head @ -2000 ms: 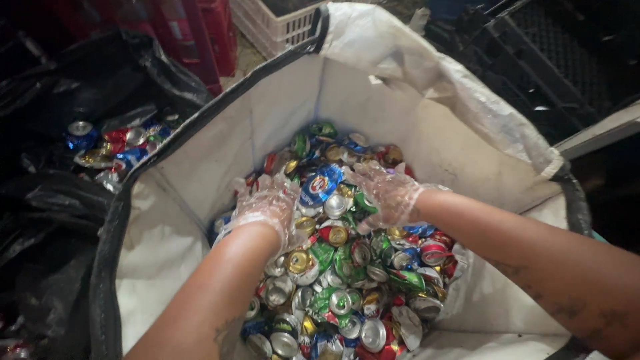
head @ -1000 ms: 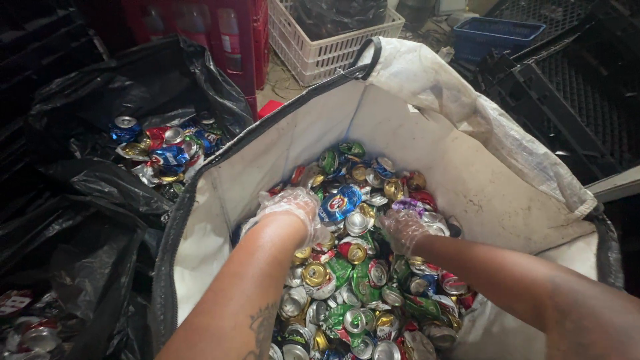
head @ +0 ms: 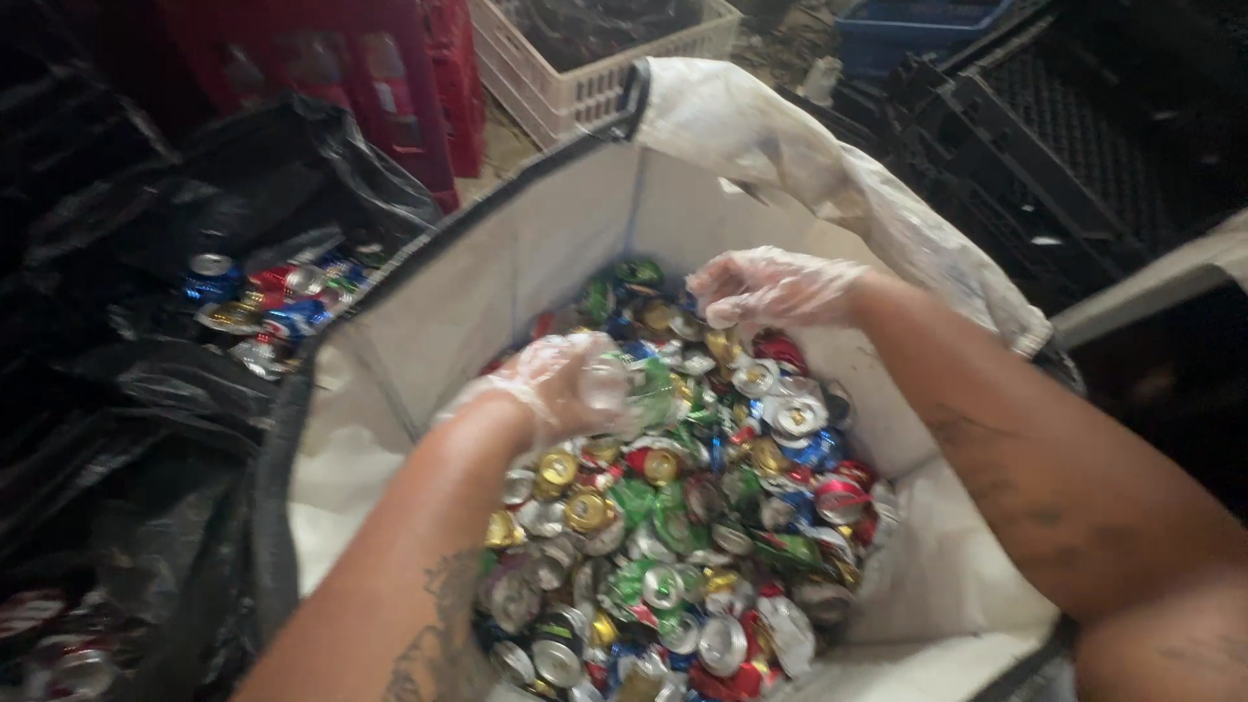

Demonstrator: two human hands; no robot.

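Crushed aluminium drink cans (head: 673, 497) fill the lower part of a large white woven bag (head: 575, 214) with a dark rim. My left hand (head: 565, 385), in a clear plastic glove, is closed around a green and silver can (head: 624, 385) above the left side of the heap. My right hand (head: 770, 288), gloved the same way, is over the back right of the heap by the bag's inner wall. Its fingers are curled and blurred; whether they hold anything cannot be told.
Black plastic bags with more crushed cans (head: 283, 302) lie at the left. Behind stand a red crate (head: 448, 107) with bottles, a white slatted crate (head: 585, 97) and a blue bin (head: 912, 39). Black plastic crates (head: 1043, 166) are at the back right.
Both hands were down on the cans; now they are raised above them, the left with a green and silver can. The blue can earlier between the hands no longer shows there.
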